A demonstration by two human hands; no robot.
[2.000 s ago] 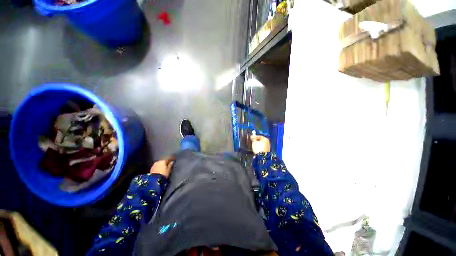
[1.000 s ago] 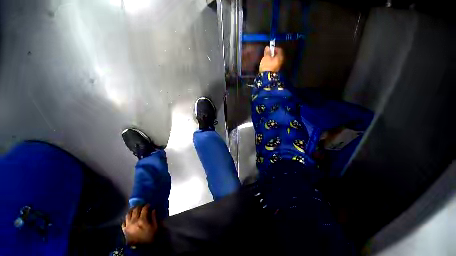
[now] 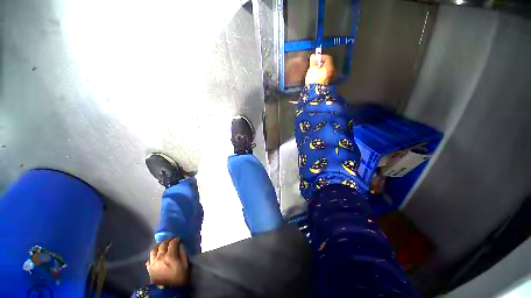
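A flat, blue-edged frame-like thing with a blue crossbar [image 3: 300, 45] is at the top, below the white table; I cannot tell what it is. My right hand [image 3: 320, 68] is at its crossbar, fingers closed around the middle, with a small white bit showing above the fist. The far side of the grip is hidden. My left hand [image 3: 167, 263] is empty and rests on my left knee at the bottom, its fingers slightly spread.
A blue plastic crate [image 3: 402, 137] with a pale card or paper inside stands right of my right sleeve. A blue tub [image 3: 46, 215] stands at the lower left. A metal edge [image 3: 266, 75] runs along the grey floor. A reddish thing is at the lower right.
My view has dropped from the white table and tubs to the floor and under-table space. I have bent down; my right arm reaches in, and my left hand is on my knee.
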